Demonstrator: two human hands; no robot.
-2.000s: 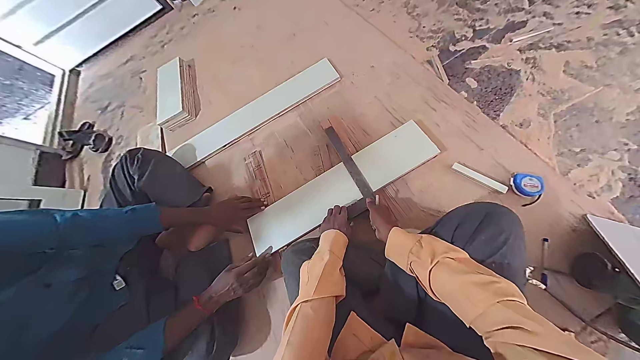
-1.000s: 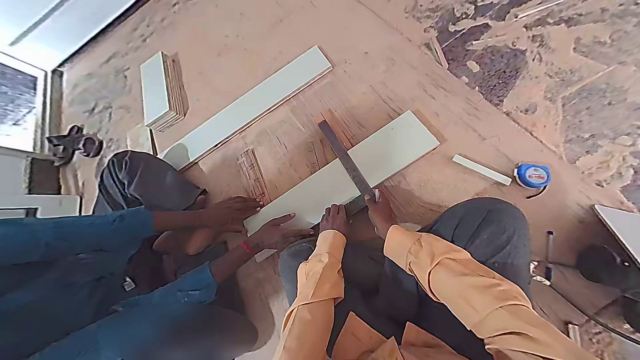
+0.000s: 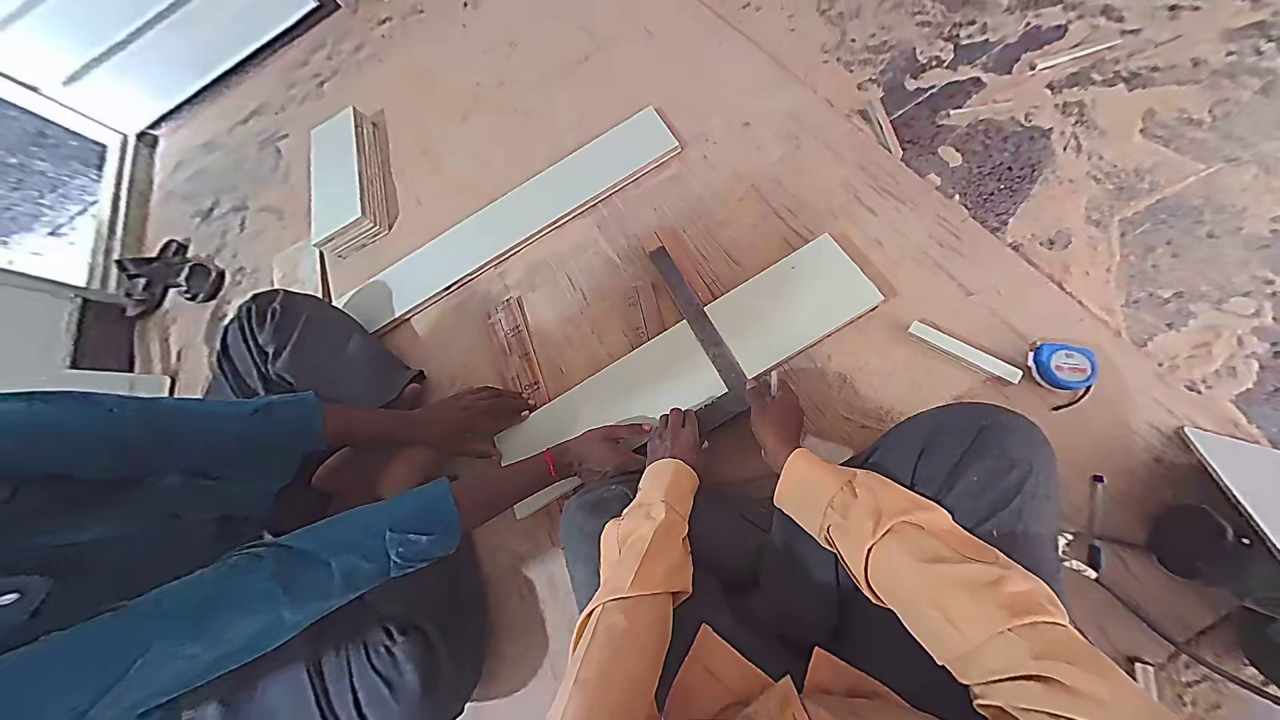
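Observation:
A pale, flat board (image 3: 790, 300) lies at a slant before my knees. Across it rests a dark metal carpenter's square (image 3: 700, 325), its other arm along the board's near edge. My left hand (image 3: 677, 438) presses on that near arm. At the square's corner, my right hand (image 3: 775, 420) holds something thin and upright, too small to name. A co-worker's two hands touch the board's left part: one hand (image 3: 480, 420) at the far edge, the other (image 3: 605, 450) at the near edge beside my left hand.
Beyond lies a longer pale board (image 3: 530, 215), with a stack of short boards (image 3: 337, 180) at the back left. To the right are a narrow offcut (image 3: 965, 352), a blue tape measure (image 3: 1063, 366), a pen (image 3: 1097, 510) and a dark cable (image 3: 1150, 625).
The co-worker's nearer hand has moved right along the board's near edge, toward my left hand. My own hands have stayed at the square.

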